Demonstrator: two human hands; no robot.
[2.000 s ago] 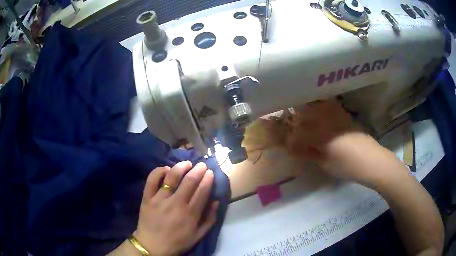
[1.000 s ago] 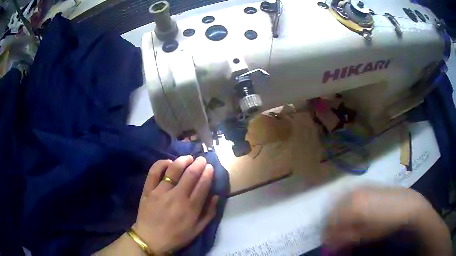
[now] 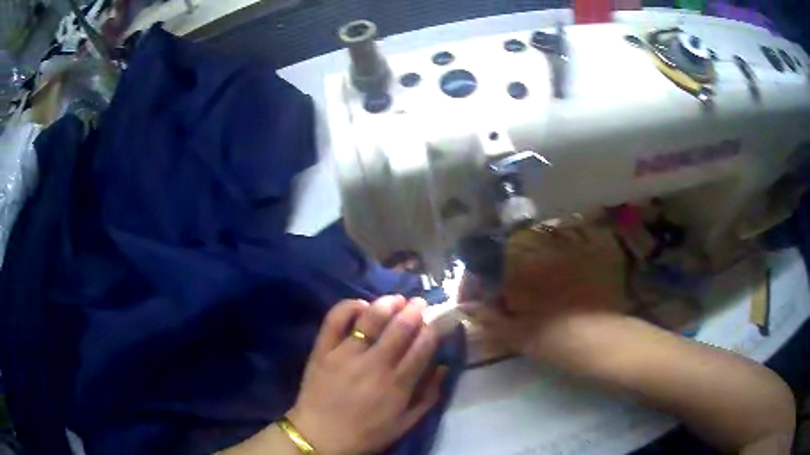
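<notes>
The navy cloth garment [image 3: 204, 267] lies in a large heap left of the white sewing machine [image 3: 586, 133], with its edge under the needle area [image 3: 435, 289]. My left hand [image 3: 369, 378] lies flat on the cloth just in front of the needle, fingers together, pressing it down. My right hand [image 3: 524, 311] is under the machine arm, right of the needle, blurred; its fingertips are near the cloth edge and the bright light. I cannot tell whether it grips the cloth.
The thread tension knob [image 3: 517, 210] is on the machine head. A slim yellow-and-black item [image 3: 760, 302] lies on the white table at the right. Clear plastic [image 3: 18, 169] is at the far left. A red object [image 3: 593, 11] stands behind the machine.
My right hand has moved from the table front to beside the needle. My left hand still rests on the cloth. The whole view has shifted, so the machine appears further right.
</notes>
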